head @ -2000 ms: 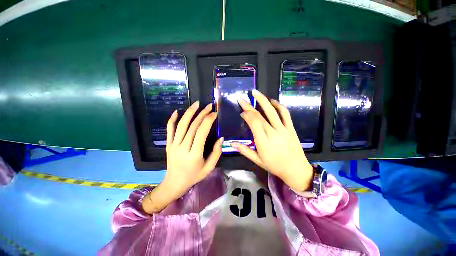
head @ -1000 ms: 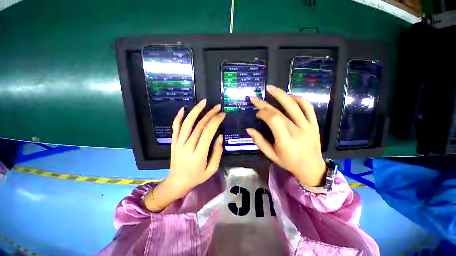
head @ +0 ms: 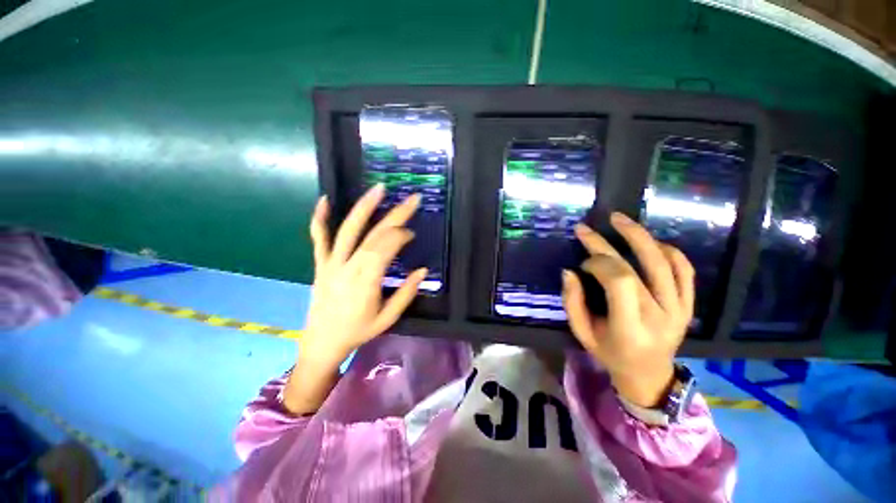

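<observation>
A black foam tray holds smartphones upright in a row of slots. My left hand is spread over the lower part of the leftmost phone, whose screen shows rows of text, some green. My right hand has bent fingers at the right edge of the second phone, which shows a similar list. It also covers the lower left of the third phone. The rightmost phone is mostly dark. Neither hand grips anything. Glare hides part of each screen.
The tray lies on a green bench top with a pale line running away behind it. A blue floor with yellow-black tape shows below. A pink sleeve is at the left edge and blue cloth at the lower right.
The view has shifted, so the tray appears further right. My left hand has moved from beside the second phone onto the leftmost phone. The second phone's screen changed from mostly blank dark to a list.
</observation>
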